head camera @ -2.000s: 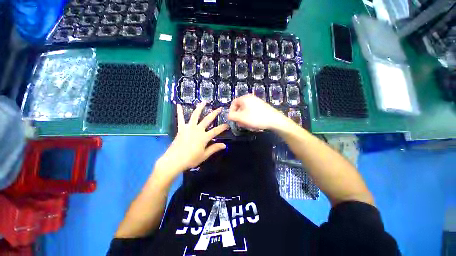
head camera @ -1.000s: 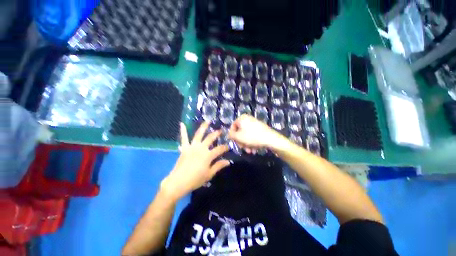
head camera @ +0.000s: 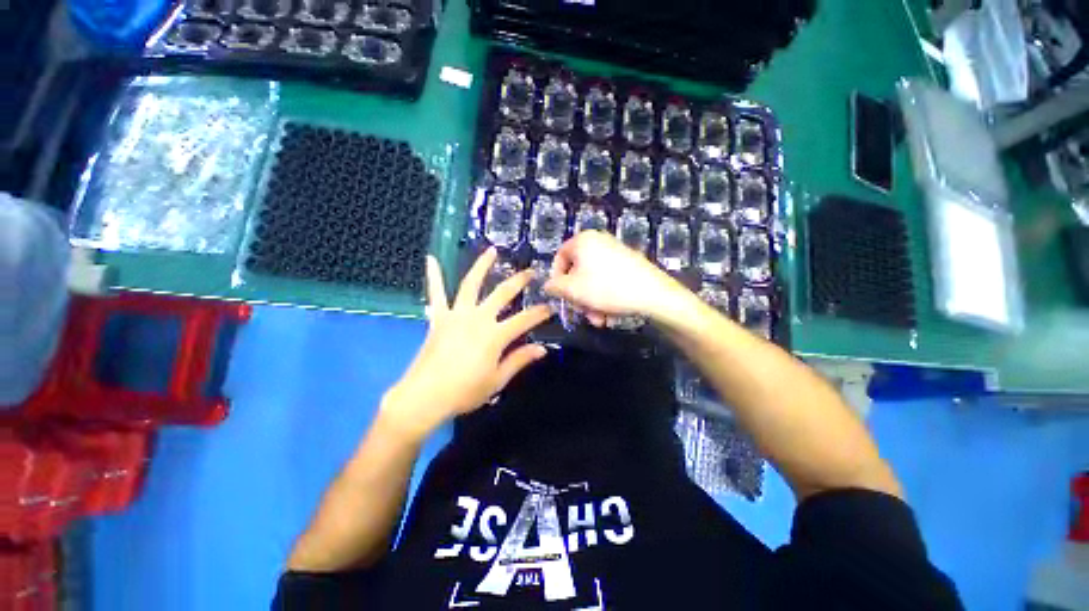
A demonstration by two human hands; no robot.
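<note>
The black blister tray (head camera: 779,179) lies on the green mat before me, with silvery-clear units (head camera: 675,181) in rows of pockets. My left hand (head camera: 469,340) is spread flat over the tray's near left corner, fingers apart, holding nothing visible. My right hand (head camera: 605,282) is curled over the near row, just right of my left fingertips, thumb and fingers pinched together above a unit. Whether a small part is between the fingertips is too small to tell. Both hands hide part of the near row.
Small-parts trays lie left (head camera: 346,205) and right (head camera: 857,260). A clear blister tray (head camera: 173,167) is far left, a filled tray (head camera: 420,60) behind it. Stacked black trays (head camera: 645,34) stand at the back. A phone (head camera: 872,141) and pale boxes (head camera: 973,263) lie right. A blue-grey covered head is at the left edge.
The camera view has shifted, so the bench first moved down and right, then back up. My hands keep nearly the same pose at the tray's near row.
</note>
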